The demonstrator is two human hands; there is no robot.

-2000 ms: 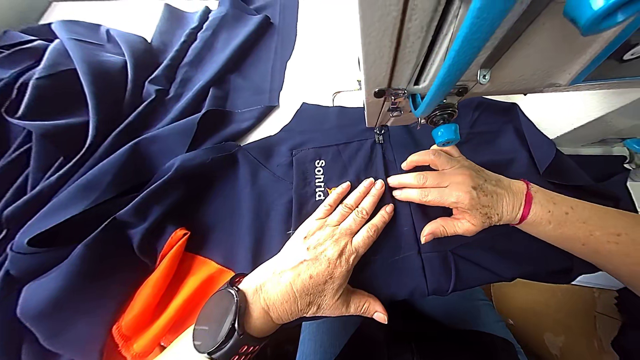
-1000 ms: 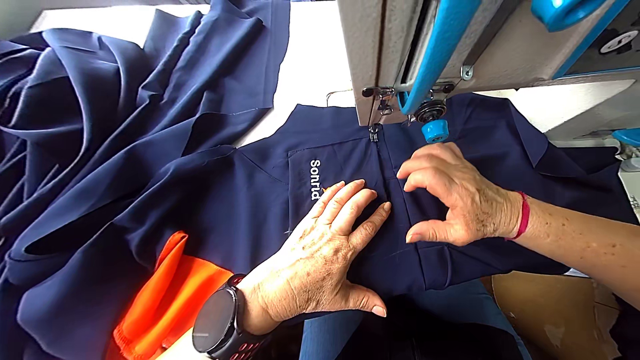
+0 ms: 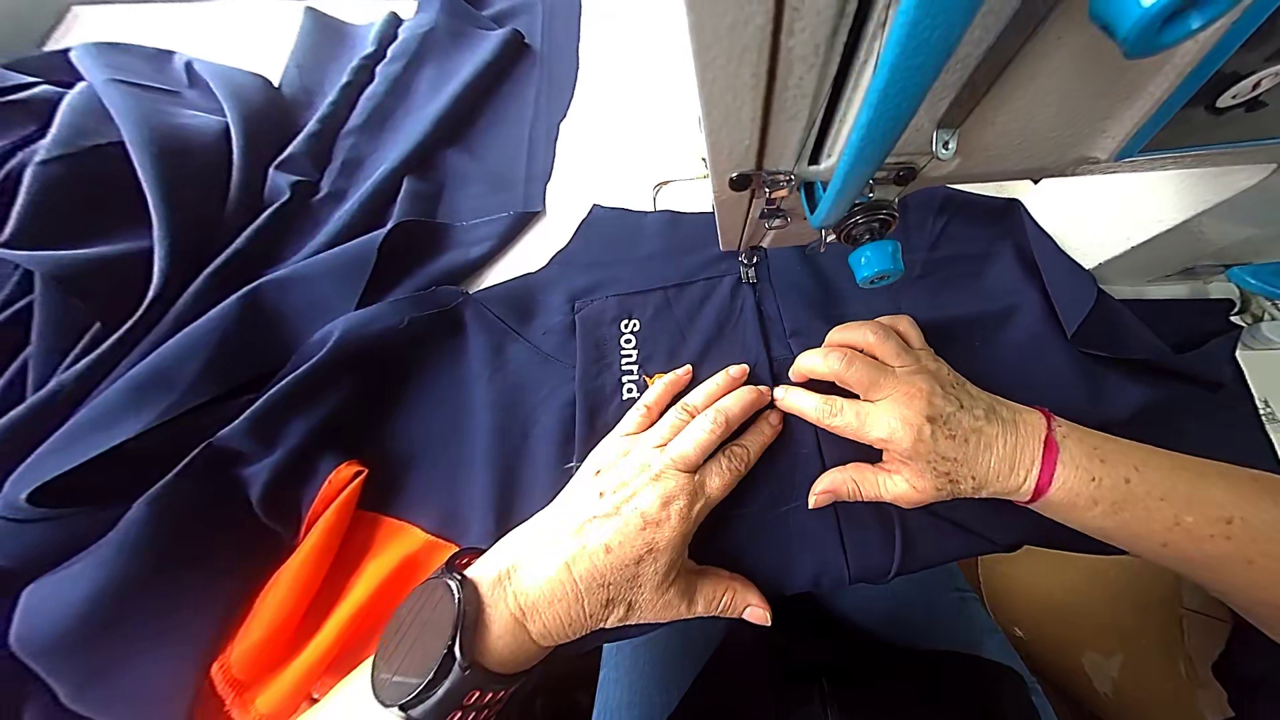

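Dark navy fabric (image 3: 480, 400) lies under the presser foot (image 3: 750, 265) of a sewing machine (image 3: 960, 110). A patch pocket (image 3: 680, 320) with embroidered white lettering sits on it, its right edge running down from the foot. My left hand (image 3: 650, 500) rests flat on the pocket's lower part, fingers a little apart, a black watch on the wrist. At the seam, the index fingertip of my right hand (image 3: 900, 420) touches the cloth beside my left fingertips. Its other fingers are bent and its thumb is spread, with nothing visibly gripped.
More navy cloth (image 3: 200, 200) is heaped in folds at the left. An orange cloth piece (image 3: 330, 590) lies beside the watch. The machine head with its blue thread-tension knob (image 3: 876, 264) stands just above my right hand. The white tabletop (image 3: 630, 110) shows behind the fabric.
My right hand has lowered its index finger back to the seam, after being drawn back with curled fingers one second ago. My left hand stays on the pocket.
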